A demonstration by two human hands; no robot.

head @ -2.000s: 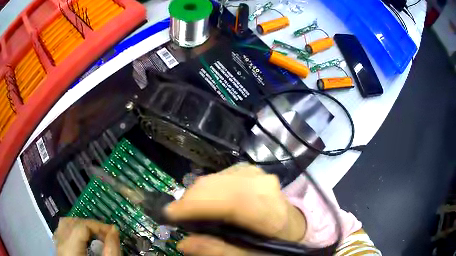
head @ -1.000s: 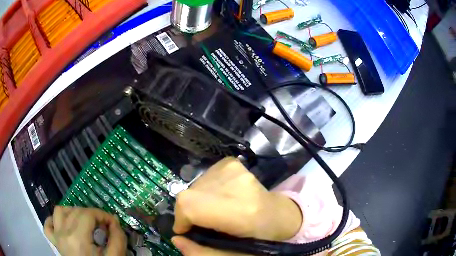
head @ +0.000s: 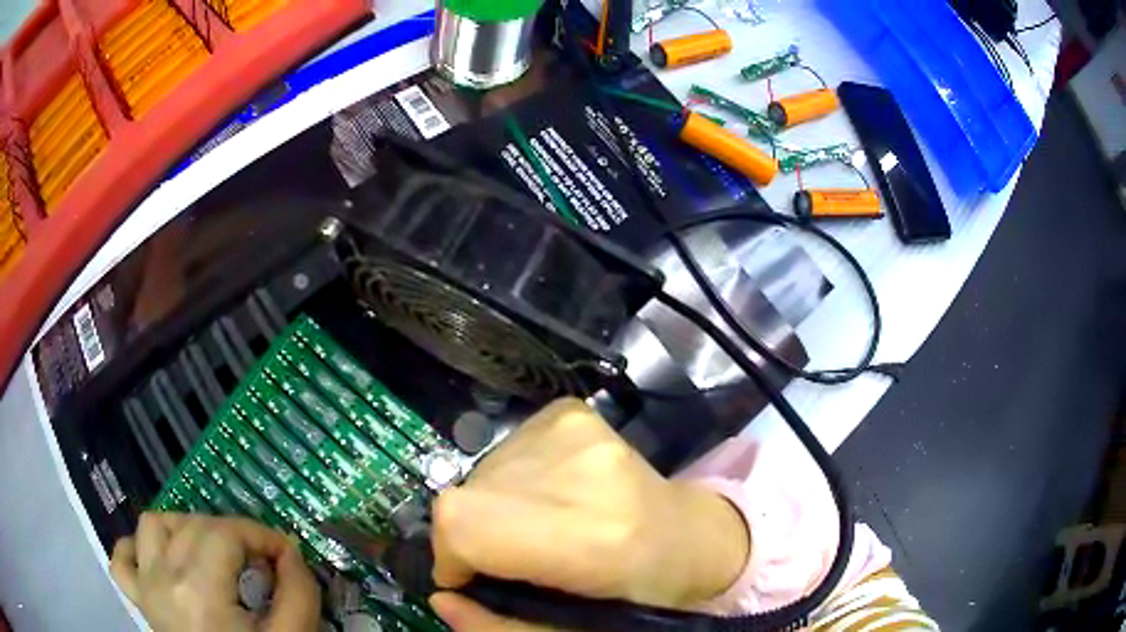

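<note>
A green PCB panel (head: 290, 426) of many narrow joined boards lies on the black sheet at lower left. My right hand (head: 580, 506) holds the soldering iron (head: 531, 601) by its black handle over the panel's lower right part; the tip is blurred. My left hand (head: 210, 574) is at the panel's lower left edge, fingers curled, with a round silver part (head: 256, 585) between thumb and fingers. Other silver discs lie by the panel's lower end, one (head: 441, 468) at a board end near my right hand.
A black fan (head: 494, 266) stands just behind the panel. A red tray (head: 247, 68) of orange cells is at left. Behind are a solder spool (head: 484, 47), wired orange cells (head: 729, 147), a phone (head: 894, 161) and a blue bin (head: 945, 93). The iron's cord loops at right.
Since two seconds ago, my left hand has curled more, and the silver disc in its fingers shows clearly. My right hand with the iron has shifted slightly. The whole view has also shifted a little.
</note>
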